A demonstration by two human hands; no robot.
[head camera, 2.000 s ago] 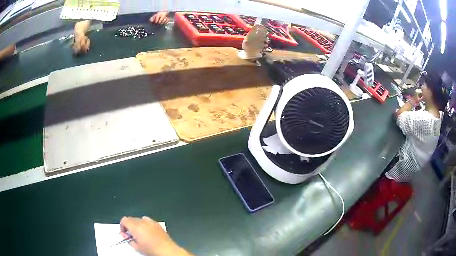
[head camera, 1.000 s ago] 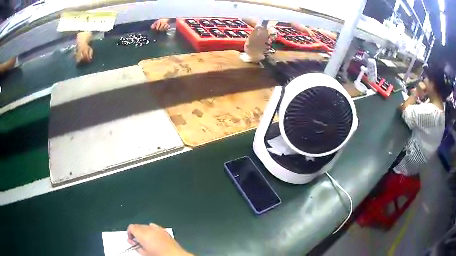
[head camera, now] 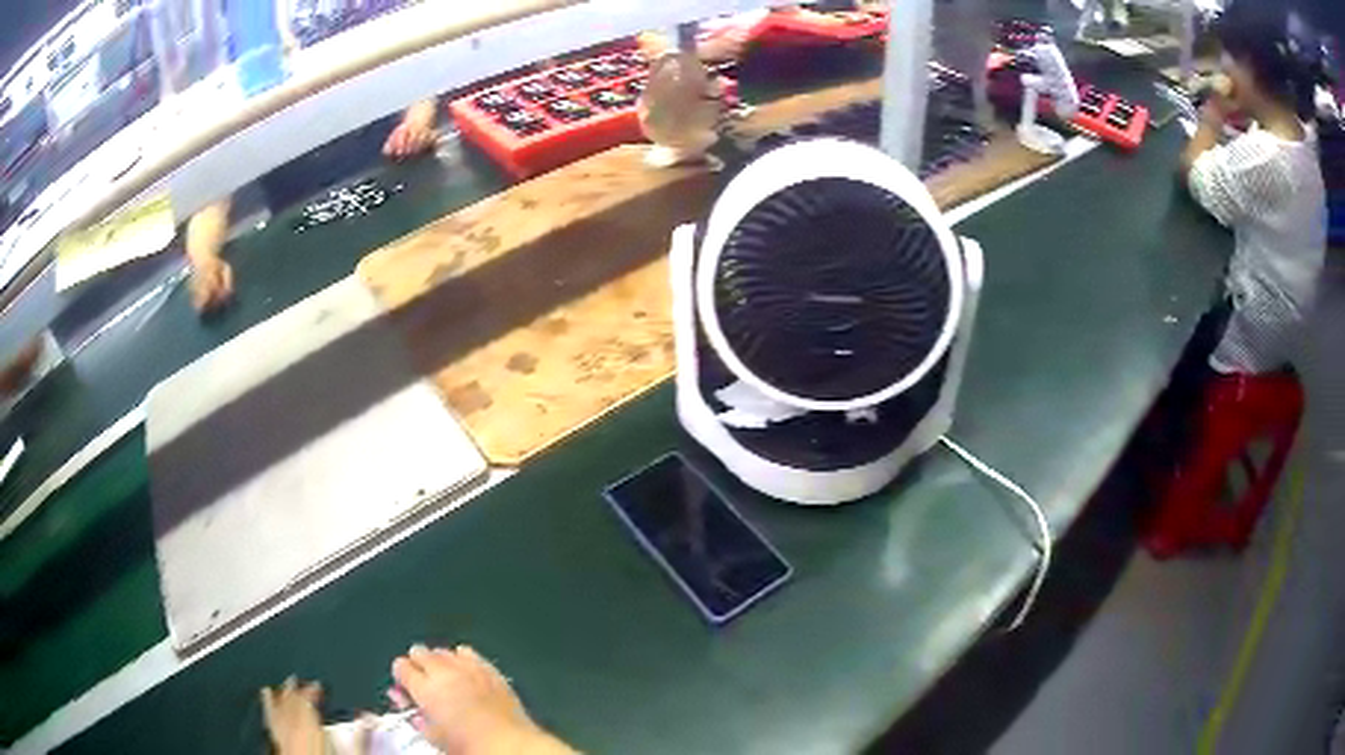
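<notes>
A white sheet or card (head camera: 387,733) lies at the bottom edge of the view, partly cut off and covered by my hands. My left hand (head camera: 295,717) is at its left side, small, blurred and cut off by the edge. My right hand (head camera: 465,699) is at its right side, back of the hand up, fingertips over the white surface. What the fingers hold is hidden. No tweezers can be made out.
A dark smartphone (head camera: 698,537) lies beside a white desk fan (head camera: 831,295) with a cable. Beyond are a white board (head camera: 295,457), a wooden board (head camera: 516,325) and a red parts tray (head camera: 553,111). Other people's hands are across the bench; a person sits at right.
My left hand has come into view left of the white sheet. The tweezers seen at my right hand no longer show. The view has turned, shifting the fan and phone left.
</notes>
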